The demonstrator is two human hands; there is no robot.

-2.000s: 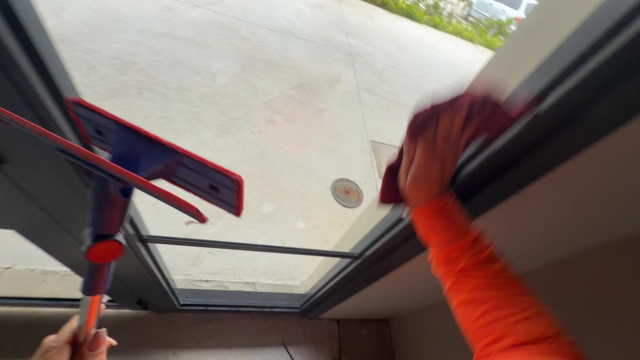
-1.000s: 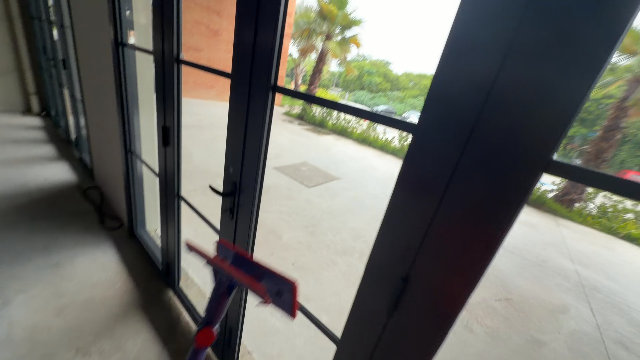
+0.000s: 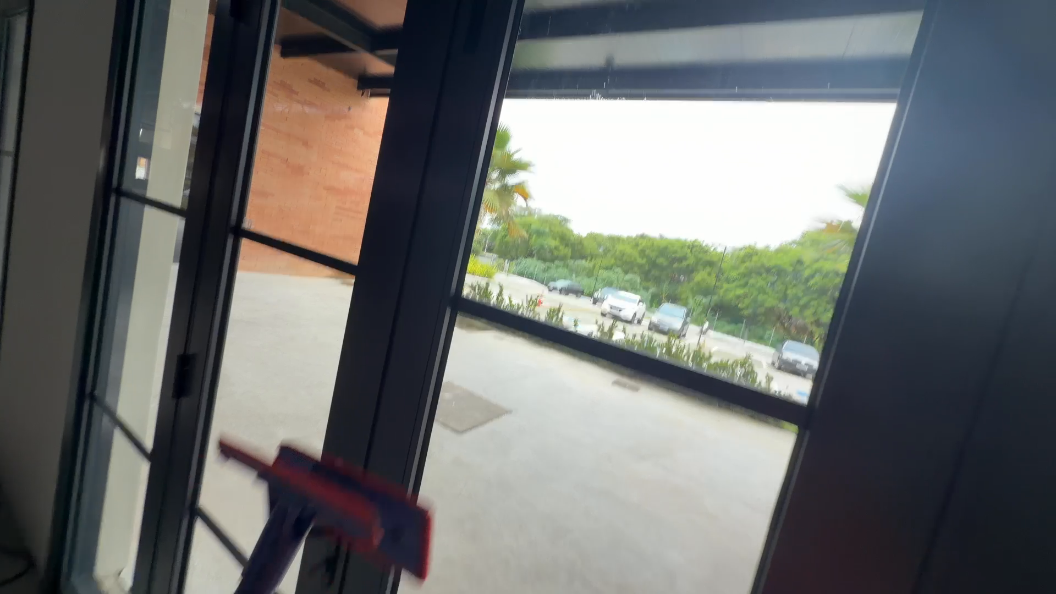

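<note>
The head of a window squeegee (image 3: 355, 511), blue with red edges, stands at the lower left, somewhat blurred. Its blue neck runs down out of the view, and the hand on its handle is hidden below the frame. Behind the tool rises a dark metal door frame (image 3: 404, 272); whether the two touch I cannot tell. To the right of the frame is a large glass pane (image 3: 610, 462) crossed by a dark horizontal bar (image 3: 627, 355). Neither my left hand nor my right hand shows.
A wide dark post (image 3: 932, 330) bounds the pane on the right. Narrower glazed panels (image 3: 285, 346) and a pale wall (image 3: 54, 247) are at the left. Through the glass show a concrete yard, an orange wall (image 3: 318, 165), shrubs and several parked cars.
The view has swung up and away from the floor-level pane. Two seconds ago my left hand held the squeegee handle and my right hand a dark red cloth at the frame; both hands are now out of view.
</note>
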